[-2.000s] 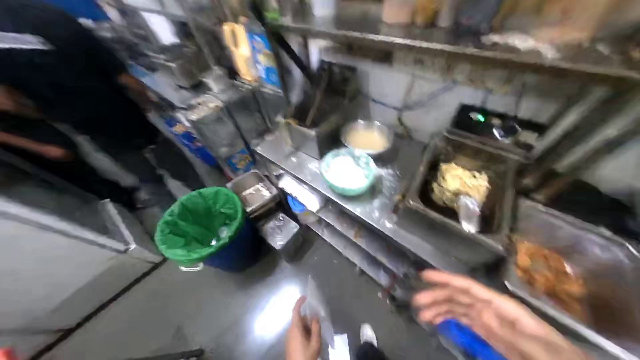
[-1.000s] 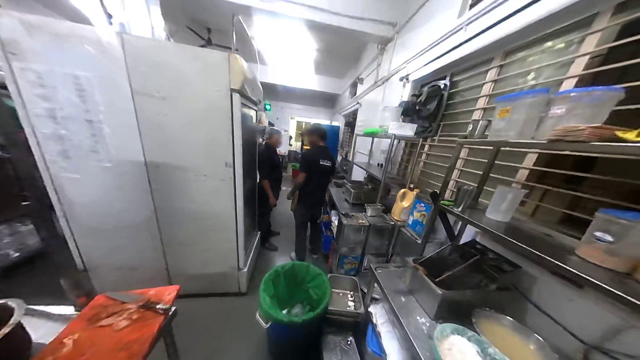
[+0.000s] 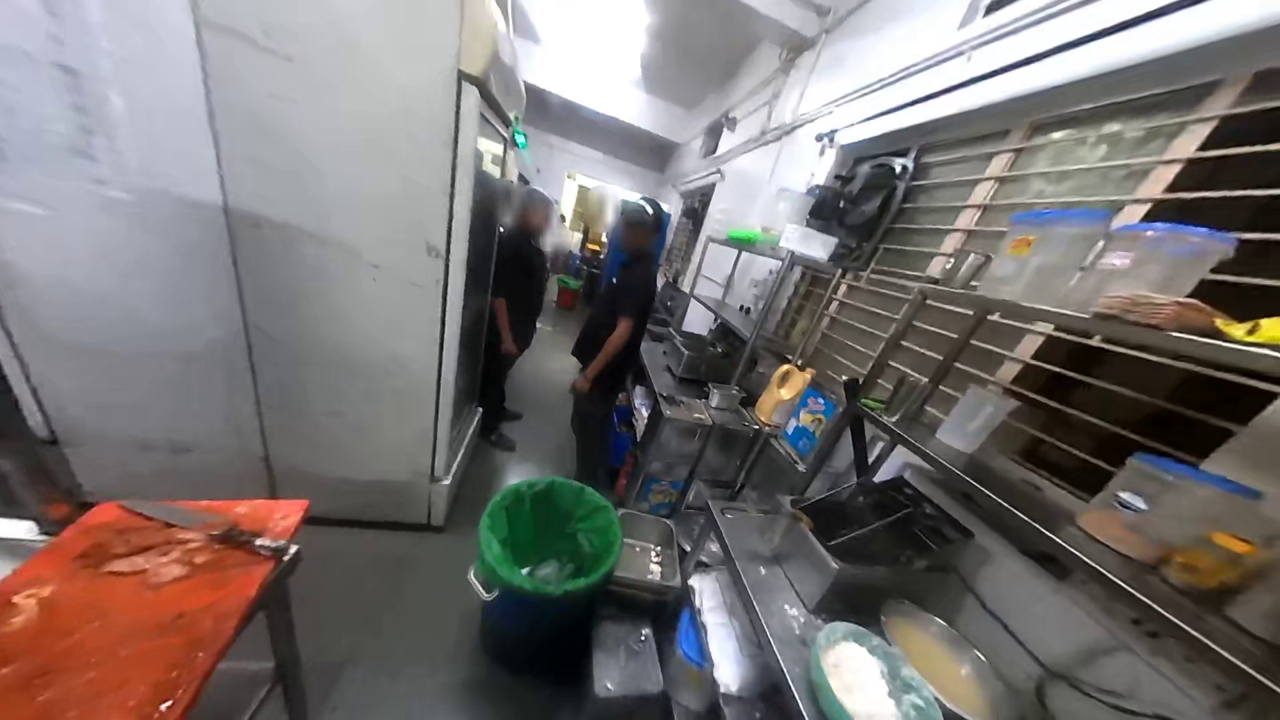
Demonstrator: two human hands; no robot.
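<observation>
Neither of my hands shows in the head view now, so what they hold is hidden. At the left, a knife lies on an orange cutting board beside pieces of raw meat. A bin with a green liner stands on the floor near the middle. A green bowl of white flour rests on the steel counter at the lower right, next to a metal bowl of pale liquid. Behind them is a dark metal basin.
Two people in dark clothes stand in the aisle, one by the tall cabinet, one by the counters. Metal trays sit beside the bin. A shelf with lidded plastic containers runs along the right.
The view has swung up and left from the counter. Both hands, seen low in the oldest frame, are out of view. The nearer person in the aisle appears turned more sideways.
</observation>
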